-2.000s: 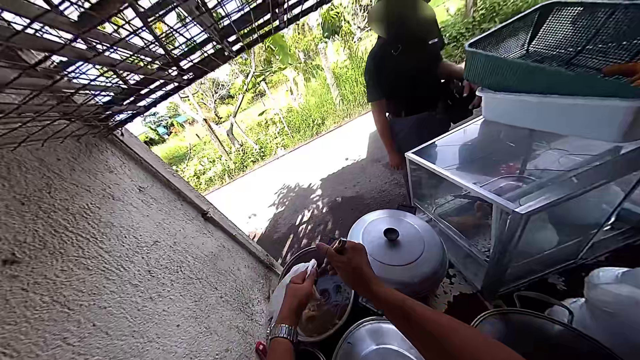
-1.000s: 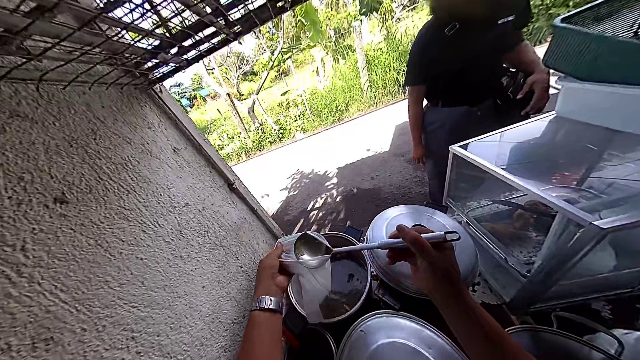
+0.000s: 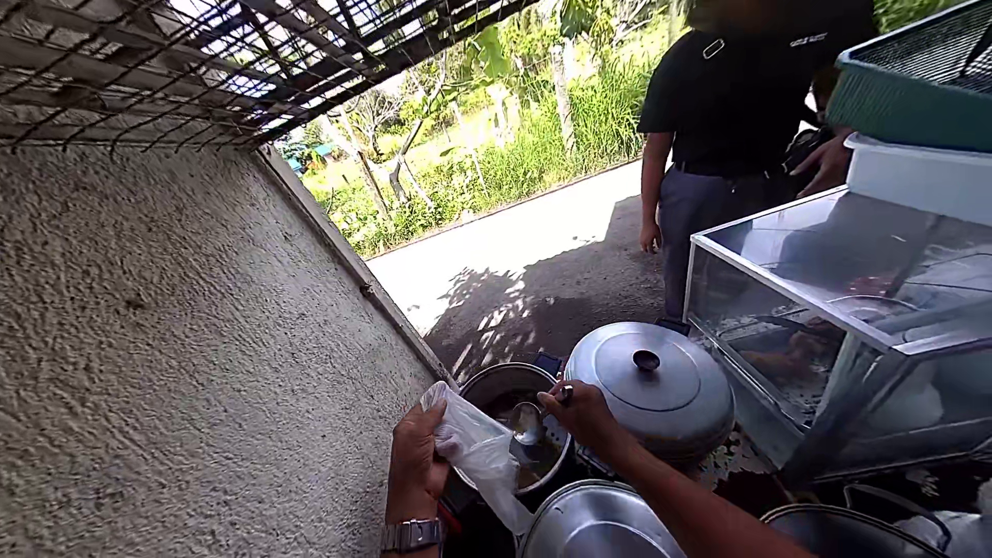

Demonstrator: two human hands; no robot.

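My left hand (image 3: 422, 453), with a metal watch at the wrist, holds the top of a clear plastic bag (image 3: 484, 453). The bag hangs over the left rim of an open metal pot (image 3: 518, 370). My right hand (image 3: 585, 411) grips the handle of a metal ladle (image 3: 527, 425), whose bowl is down inside the pot near the dark, brothy food. How deep the bowl sits cannot be told. A domed aluminium lid (image 3: 643, 368) with a black knob covers a pot right behind my right hand. Another metal lid (image 3: 601, 527) lies nearer, below my right forearm.
A rough wall (image 3: 217, 349) runs close along the left. At the right stands a glass display case (image 3: 806, 310), with a white tub (image 3: 914, 174) and a green plastic basket (image 3: 907, 105) stacked on it. A person (image 3: 728, 101) in dark clothes stands behind the case. Wire mesh hangs overhead.
One second ago the ladle was level at the bag's mouth; now its bowl is down in the pot. My right hand has moved left, closer to the bag, which my left hand still holds.
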